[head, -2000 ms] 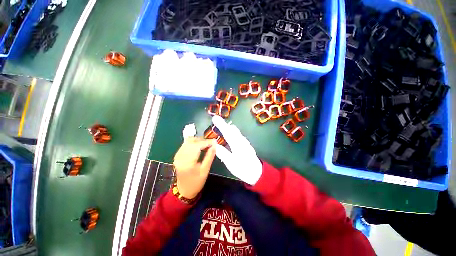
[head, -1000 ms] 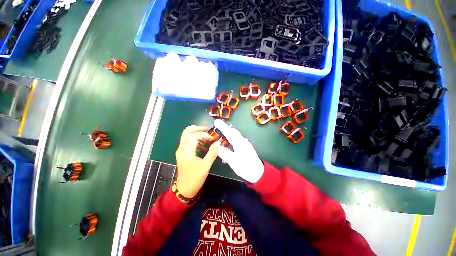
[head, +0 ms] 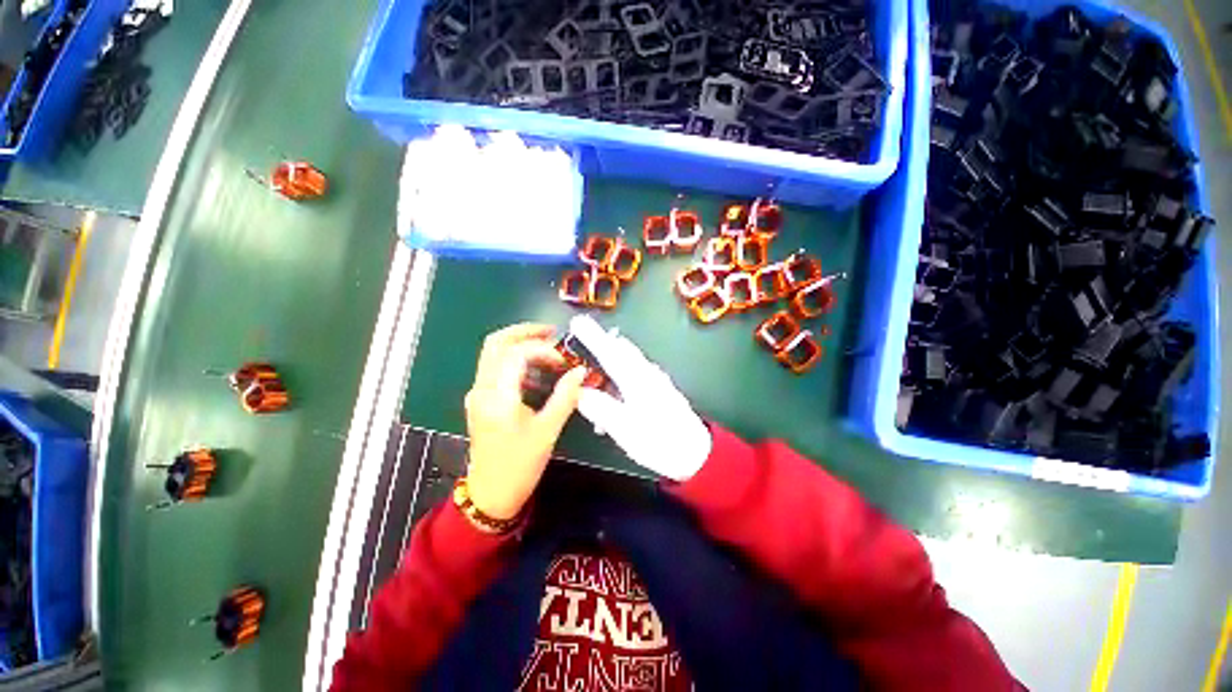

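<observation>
My bare left hand (head: 511, 412), with a bracelet at the wrist, and my white-gloved right hand (head: 642, 406) meet over the front of the green bench. Both hold one copper coil unit (head: 591, 377) with black plastic on it. Fingers hide most of the unit. Loose copper coils (head: 739, 287) lie in a pile on the bench beyond my right hand, with a smaller group (head: 599, 272) beyond my fingertips.
A small blue tray (head: 507, 252) of white pieces stands beside the conveyor belt (head: 311, 304). The belt carries several spaced coils (head: 261, 388). An upper blue bin (head: 649, 153) holds flat black frames. A right blue bin (head: 885, 325) holds chunky black housings.
The white piece near my left fingertips two seconds ago no longer shows there. My left fingers have closed around the unit from the left. Coils on the belt have shifted slightly in view.
</observation>
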